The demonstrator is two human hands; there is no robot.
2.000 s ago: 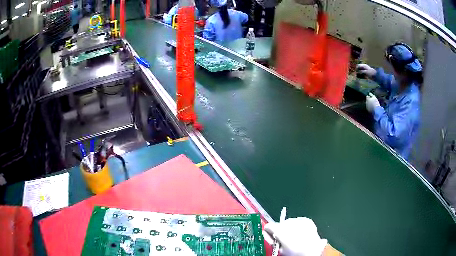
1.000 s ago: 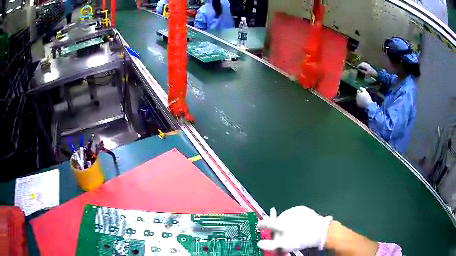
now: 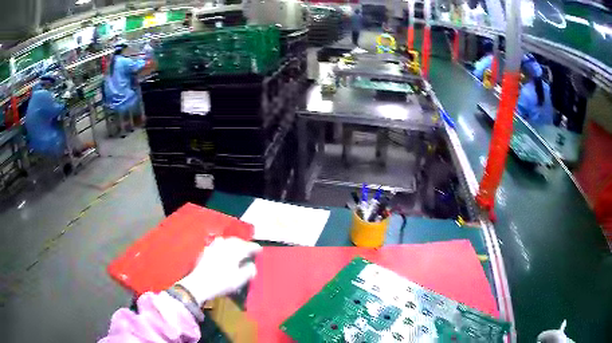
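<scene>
A green circuit board (image 3: 396, 305), solder side with pale traces up, lies tilted on a flat red-pink foam sheet (image 3: 288, 268). My left hand (image 3: 225, 268), white-gloved with a pink sleeve, is at the right edge of a thick red-orange foam stack (image 3: 176, 242). Its fingers are curled and partly hidden; whether they grip the foam I cannot tell. My right hand (image 3: 555, 333) shows only as white-gloved fingertips at the bottom right edge, over the belt side, apart from the board.
A white paper sheet (image 3: 285, 222) and a yellow pen holder (image 3: 369, 231) stand behind the foam sheet. Black crates (image 3: 208, 130) with green boards on top are beyond the bench. The green conveyor belt (image 3: 537, 234) runs along the right, past a red-wrapped post (image 3: 500, 151). People in blue sit and stand farther off.
The view has swung left, bringing in the crates and the foam stack. My left hand has come into view. My right hand has left the board's edge and is almost out of the picture.
</scene>
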